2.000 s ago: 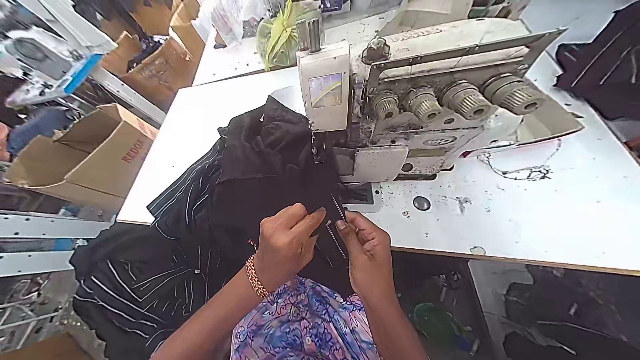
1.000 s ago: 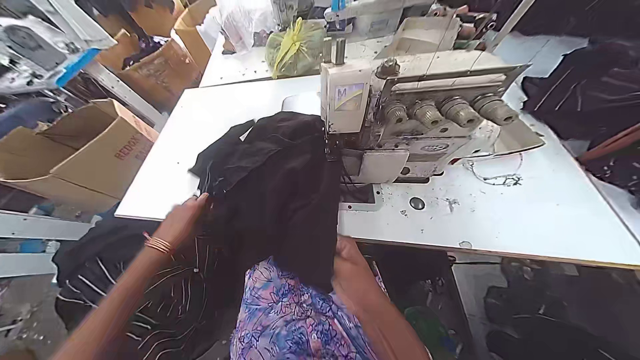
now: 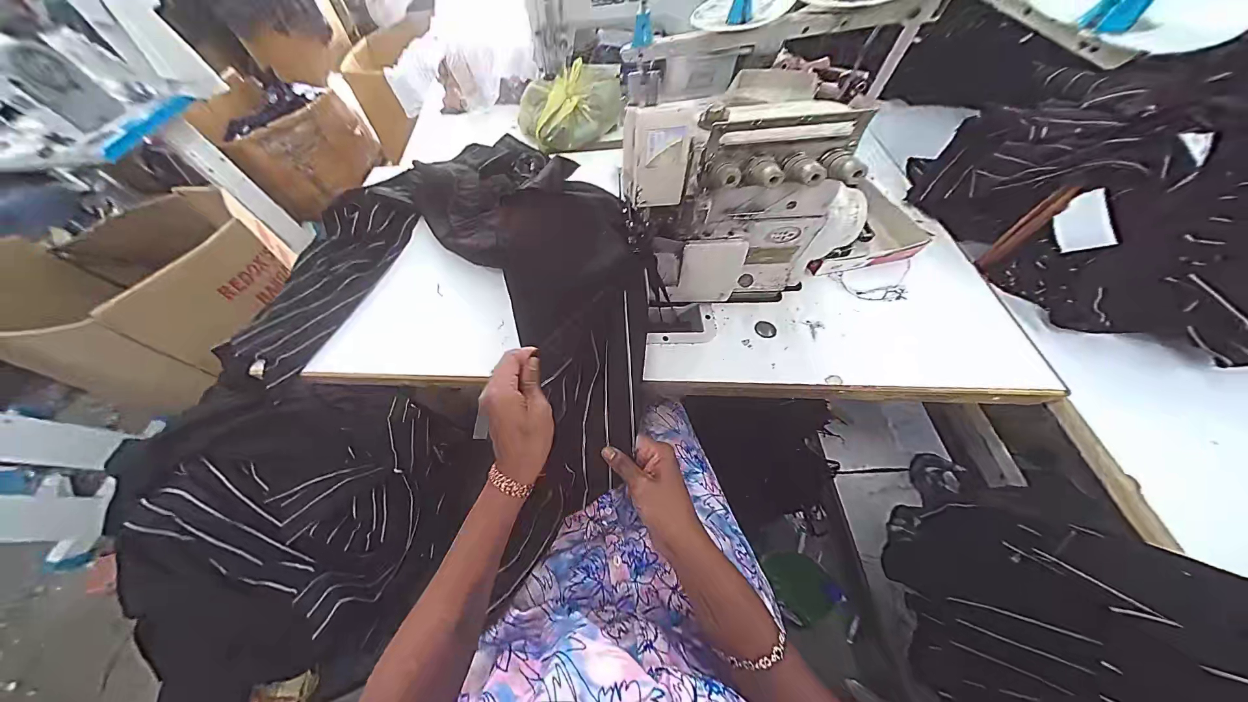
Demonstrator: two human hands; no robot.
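A black fabric piece with thin white stripes (image 3: 575, 283) runs from beside the needle area of an overlock sewing machine (image 3: 760, 195) over the table's front edge toward my lap. My left hand (image 3: 519, 409) pinches its left edge just at the table edge. Lower and to the right, my right hand (image 3: 655, 478) grips its right edge between thumb and fingers, above my patterned clothing. The far end of the cloth lies bunched on the white table left of the machine. Whether the cloth is under the presser foot cannot be told.
A heap of black striped cloth (image 3: 263, 526) hangs at the left, by an open cardboard box (image 3: 146, 292). More dark cloth lies on the right table (image 3: 1150, 419) and below it. A green plastic bag with a yellow tie (image 3: 570, 107) stands behind the machine.
The cloth, earlier bunched in front of the machine, now stretches down over the table edge with its stripes showing. My left hand has come back from the left side of the cloth. The view has shifted.
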